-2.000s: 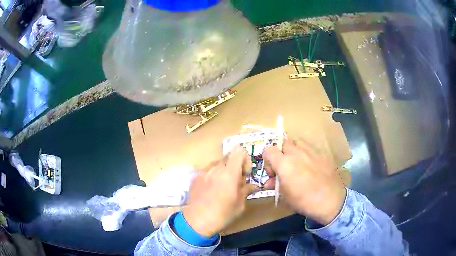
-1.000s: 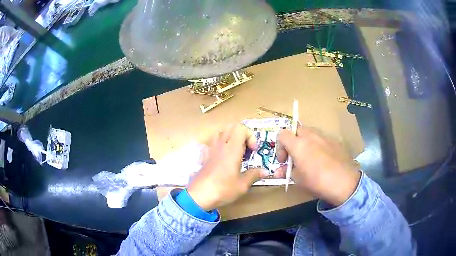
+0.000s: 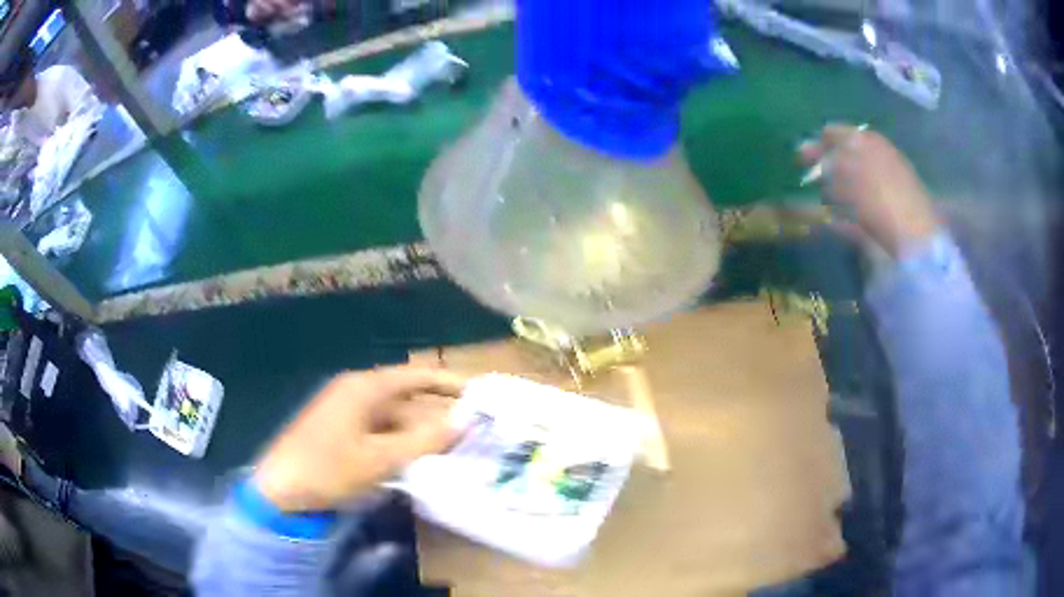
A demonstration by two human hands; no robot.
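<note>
A white power strip housing is tilted above the cardboard mat, with a blurred green, yellow and dark circuit board inside. My left hand grips its left edge and wears a blue wristband. My right hand is stretched out over the far green belt at the right, with the white stick in its fingers, partly hidden and blurred. Brass contact strips lie at the mat's back edge, partly behind the hood. A pale narrow strip lies on the mat just right of the housing.
The cloudy hood with its blue collar hangs over the work. Another housing with its cord lies on the bench at the left. Bagged items lie on the conveyor belt. More brass strips lie behind the cardboard mat's right end.
My left hand has lifted the housing off the mat and tilted it. My right hand has left the housing and moved far forward and right over the belt. The view has shifted.
</note>
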